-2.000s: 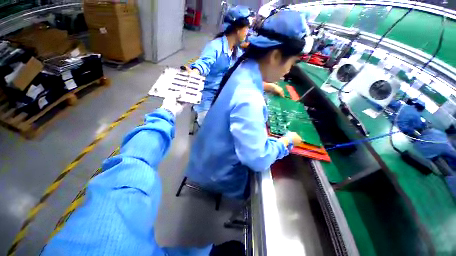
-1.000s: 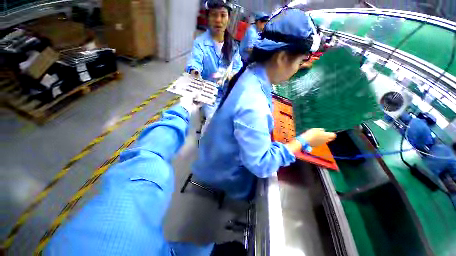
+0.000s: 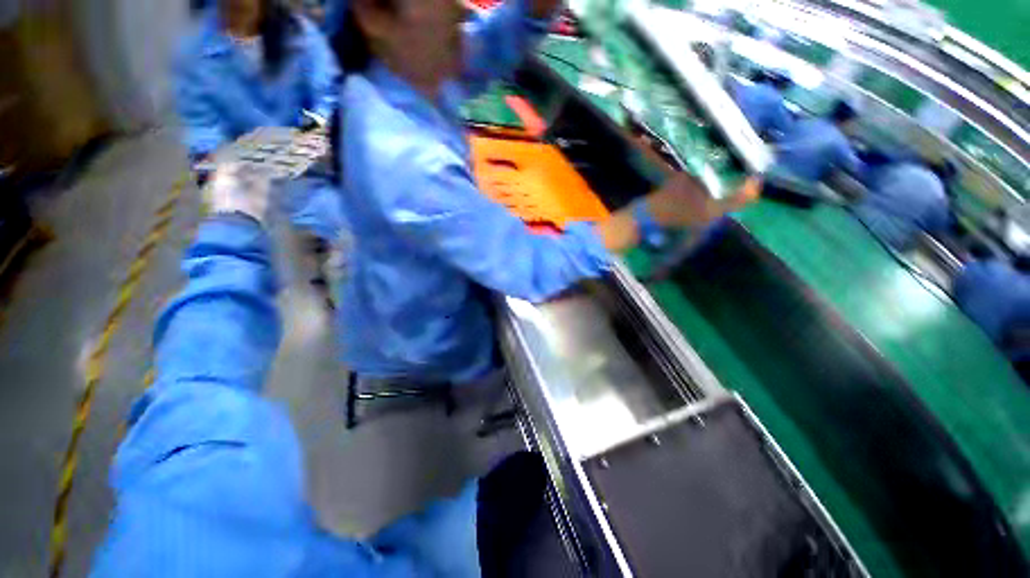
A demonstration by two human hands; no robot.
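My left hand (image 3: 239, 190), in a white glove, reaches out at the upper left on my extended blue-sleeved arm. It grips the near edge of a slotted white-silver cover plate (image 3: 275, 149), which is blurred. A person in a blue smock stands at the plate's far side, with a hand close to its left edge; whether that hand touches it is too blurred to tell. My right hand is not in view. A dark carrier (image 3: 706, 491) with a light metal rim lies across the conveyor at the bottom right.
The silver conveyor rail (image 3: 561, 446) runs up from the bottom. A seated co-worker (image 3: 424, 215) beside it lifts a green board (image 3: 678, 96) above an orange tray (image 3: 537, 181). Green benches and more workers are at right. Yellow-black tape (image 3: 104, 350) marks the floor at left.
The view has swung right, bringing the dark carrier into sight. My left hand still holds the plate. The seated co-worker's board has been lifted off the orange tray and tilted up.
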